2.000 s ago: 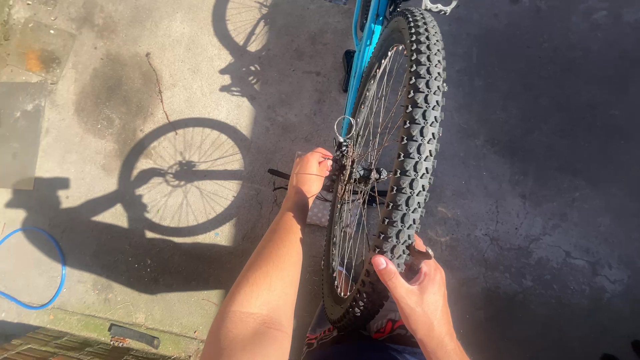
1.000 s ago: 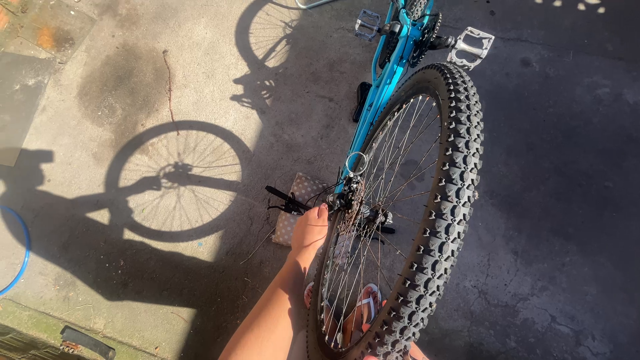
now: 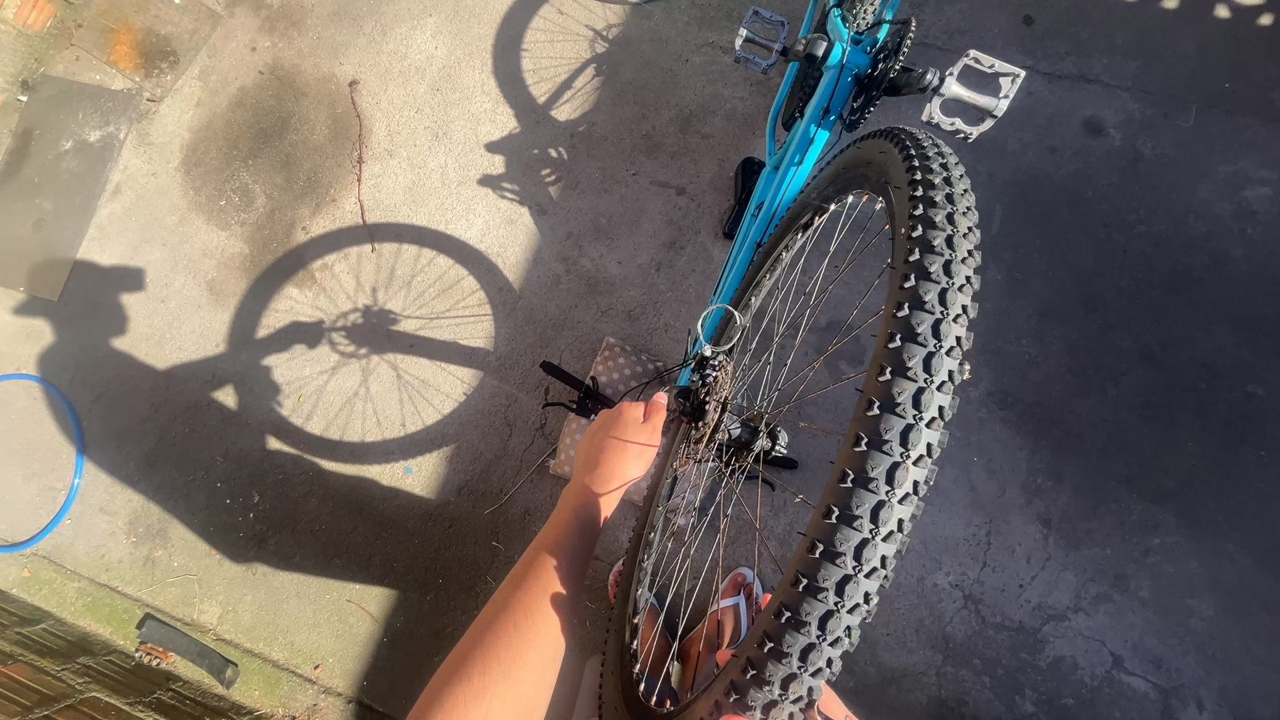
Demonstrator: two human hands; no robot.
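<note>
An upside-down bicycle with a turquoise frame [image 3: 800, 150] stands before me, its knobby black tyre [image 3: 900, 440] and spoked wheel nearest. My left hand [image 3: 622, 442] is closed at the wheel hub, its thumb and fingers at the rear derailleur [image 3: 700, 395]; whether it grips a part there cannot be made out. A looped cable [image 3: 722, 312] sits just above that hand. Of my right hand [image 3: 825, 703], only a little skin shows at the bottom edge behind the tyre; its fingers are hidden. A brake lever and handlebar grip [image 3: 580, 388] lie low, left of the hub.
A patterned cloth or mat [image 3: 622, 370] lies under the handlebar. Metal pedals [image 3: 975, 95] stick out beyond the wheel. My feet in white-strapped flip-flops [image 3: 738, 610] show through the spokes. A blue hose [image 3: 75, 460] curves at the far left, and a dark strip [image 3: 187, 648] lies near the brick edge.
My right hand, on the tyre's lower side two seconds ago, is now mostly out of sight. My left hand stays by the hub. The view has shifted, showing more of the frame and pedals.
</note>
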